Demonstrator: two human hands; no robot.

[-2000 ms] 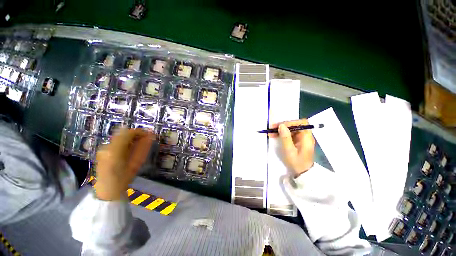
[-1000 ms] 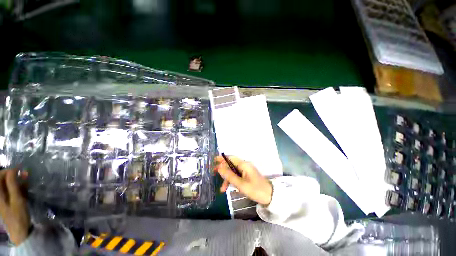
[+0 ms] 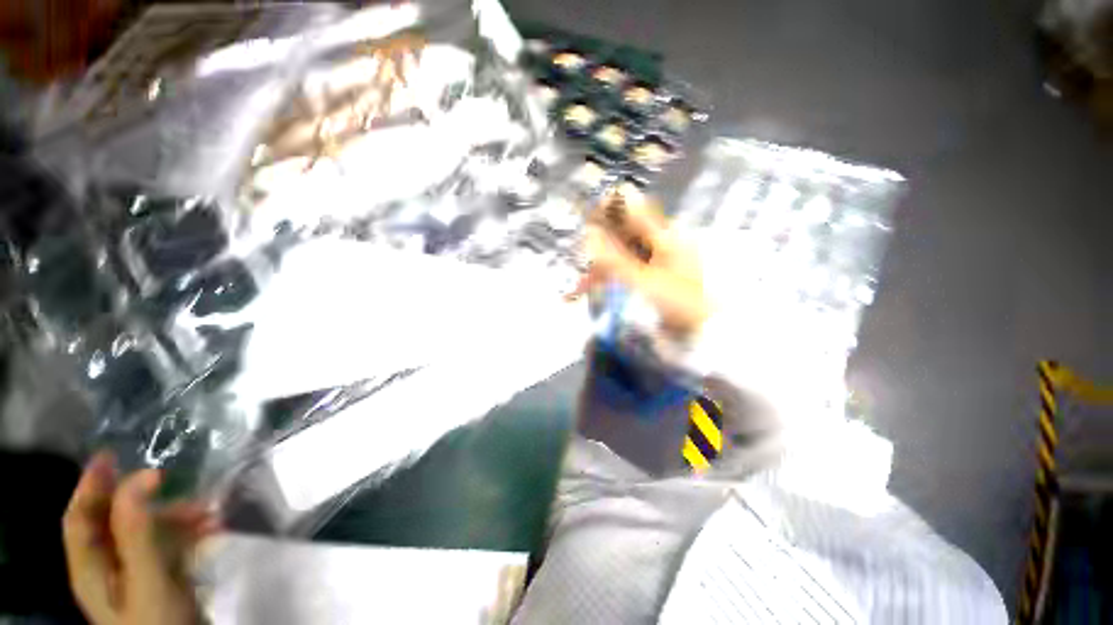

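A large clear blister tray (image 3: 159,317) is tilted across the left and upper middle, blurred and full of glare. White strips and the green bench show through or beside it. My left hand (image 3: 134,543) is at the lower left, its fingers at the tray's near edge. My right hand (image 3: 653,275) is strongly blurred at the tray's right end and seems to hold that edge. A dark streak at its fingers may be the tweezers. White liner strips (image 3: 415,433) lie below the tray. I see no units in the tray's near pockets.
Rows of small units (image 3: 610,116) stand beyond my right hand. A silvery clear tray (image 3: 793,232) is at the right bench edge. Grey floor lies to the right, with yellow-black tape (image 3: 1045,488). A white sheet (image 3: 366,586) is at the bottom edge.
The view has swung to the right. The clear tray has moved off the filled tray and is now tilted over the white strips. My right hand has moved to the tray's right end.
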